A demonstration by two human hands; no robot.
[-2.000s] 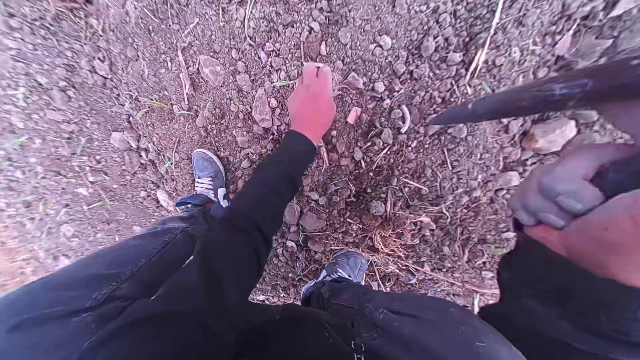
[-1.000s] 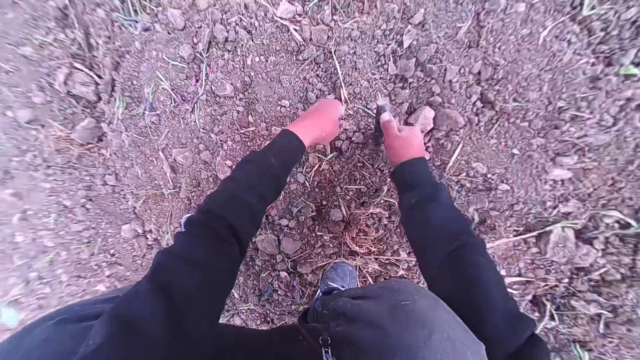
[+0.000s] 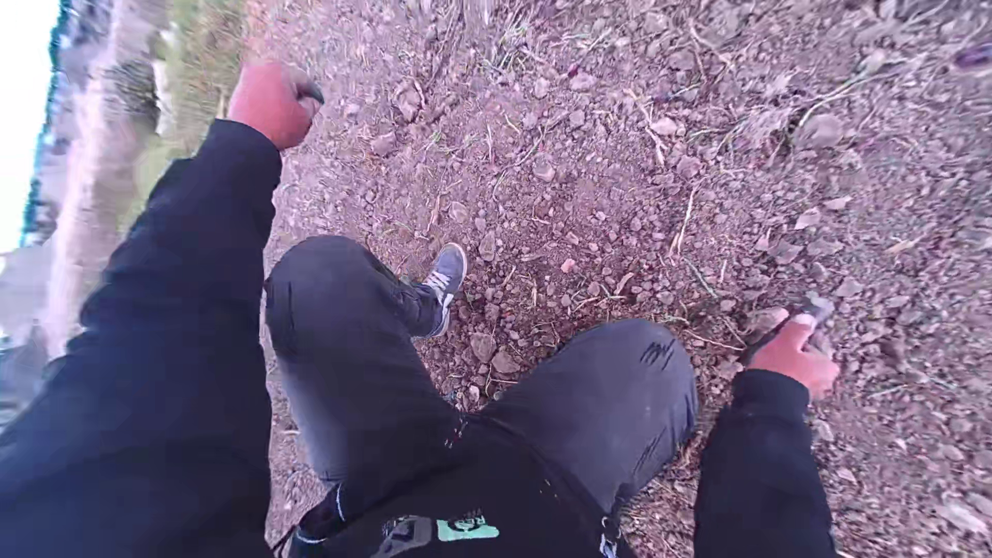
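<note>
At the upper left, my left hand [image 3: 273, 105] is raised with its fingers curled round a small dark object [image 3: 311, 92], perhaps a stone; most of it is hidden. Low on the right, my right hand [image 3: 798, 355] grips a dark hand tool [image 3: 818, 307], whose greyish end shows past the fingers. The rest of that tool is blurred or covered by the hand. Stony, reddish-brown soil [image 3: 573, 194] lies between the hands and beyond them.
My bent knees frame the lower middle, with a grey shoe [image 3: 446, 279] on the soil between them. Stones [image 3: 482, 346], dry stalks [image 3: 686, 221] and roots are scattered about. A grassy strip [image 3: 198, 70] runs along the upper left.
My hands were close together over the soil a second ago; now they are far apart, the left out to the upper left, the right to the lower right. The view has swung.
</note>
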